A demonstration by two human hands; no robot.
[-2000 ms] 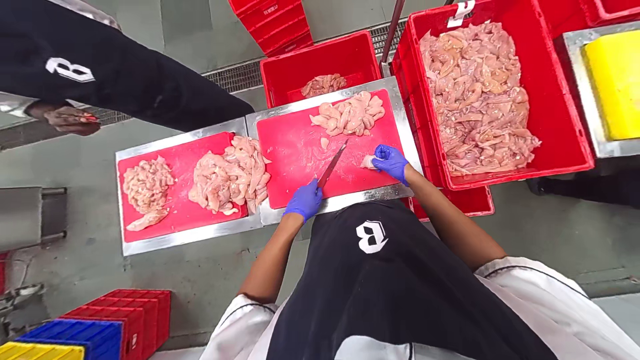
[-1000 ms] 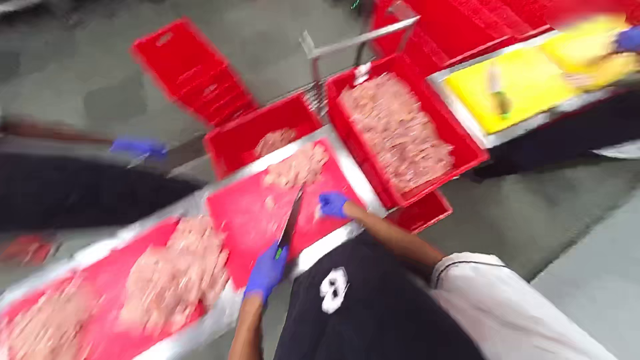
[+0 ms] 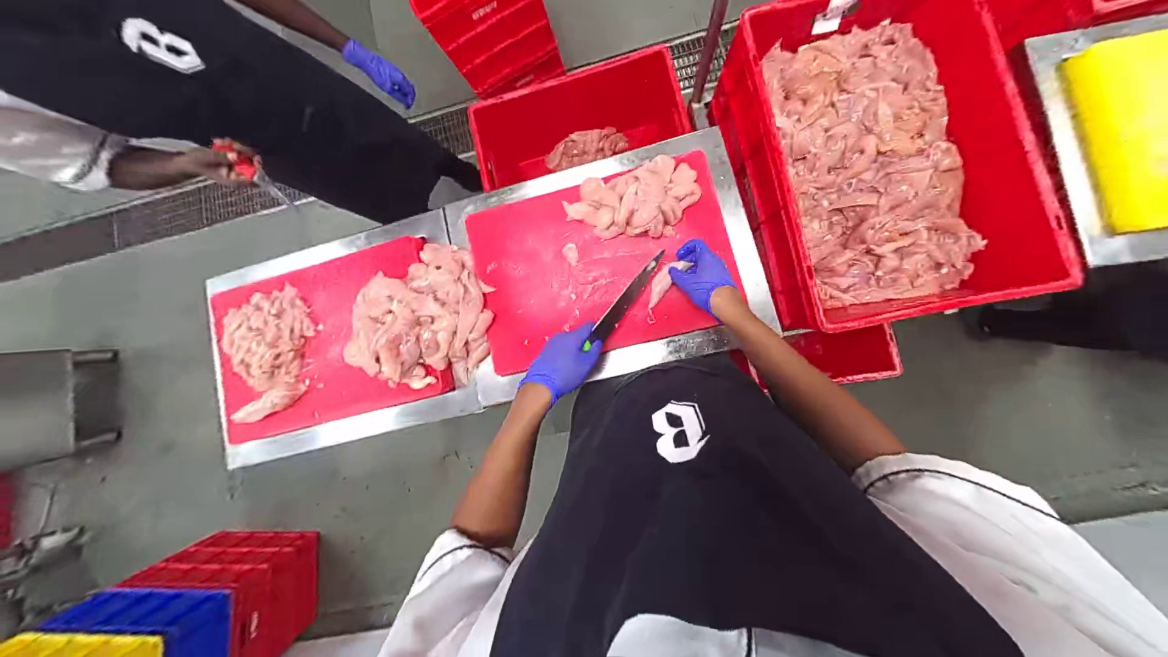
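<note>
My left hand, in a blue glove, is closed around the handle of a long knife. The blade slants up and right over the red cutting board. My right hand, also gloved in blue, pinches a strip of raw poultry meat at its upper end, just right of the blade tip. A pile of raw meat pieces lies at the back of the board, and one small scrap sits left of the knife.
Another red board on the left bears two meat piles. Red crates with meat stand behind and right. A co-worker's gloved hand is at upper left; the other hand holds a red-handled tool. A yellow board lies far right.
The view has swung away and back. The co-worker's blue-gloved hand shows at upper left, where it was not visible two seconds ago. My hands still hold the knife and the meat strip.
</note>
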